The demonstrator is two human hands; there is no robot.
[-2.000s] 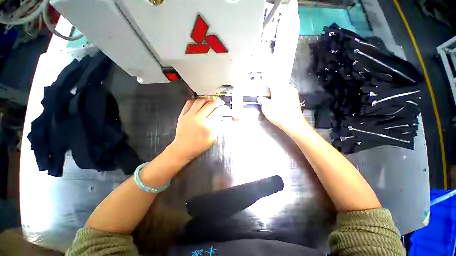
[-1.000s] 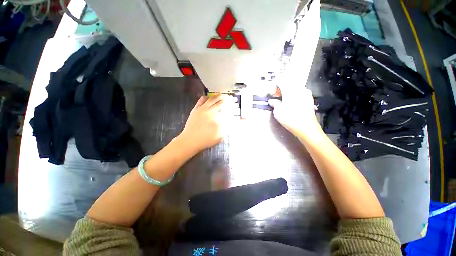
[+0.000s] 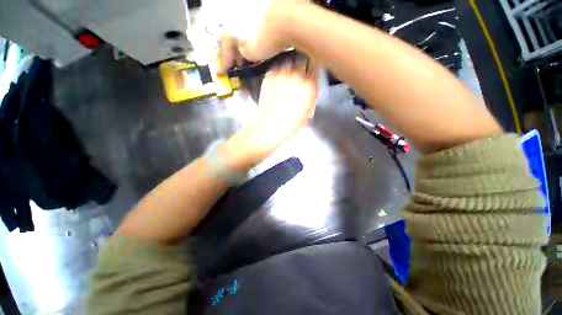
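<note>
The white sewing machine head (image 3: 132, 24) is at the upper left. A yellow plate (image 3: 180, 83) shows under it, beside the needle area. My right hand (image 3: 262, 34) is at the machine, its fingertips bent at a dark strip (image 3: 256, 66); glare washes out part of it. My left hand (image 3: 288, 92) is just right of and below the plate, blurred, near the strip's right part; its grip cannot be made out. A black fabric strip (image 3: 271, 175) lies on the metal table nearest me, partly behind my left forearm.
Black cut pieces (image 3: 46, 147) lie at the left. Zippers (image 3: 425, 27) are at the upper right, partly behind my right arm. Red-handled snips (image 3: 389, 136) with a dark cord lie right of centre. A blue bin (image 3: 535, 161) is at the right edge.
The view has shifted to the right. My left hand has moved rightward from the needle area, close to my right hand. The yellow plate and the snips now show.
</note>
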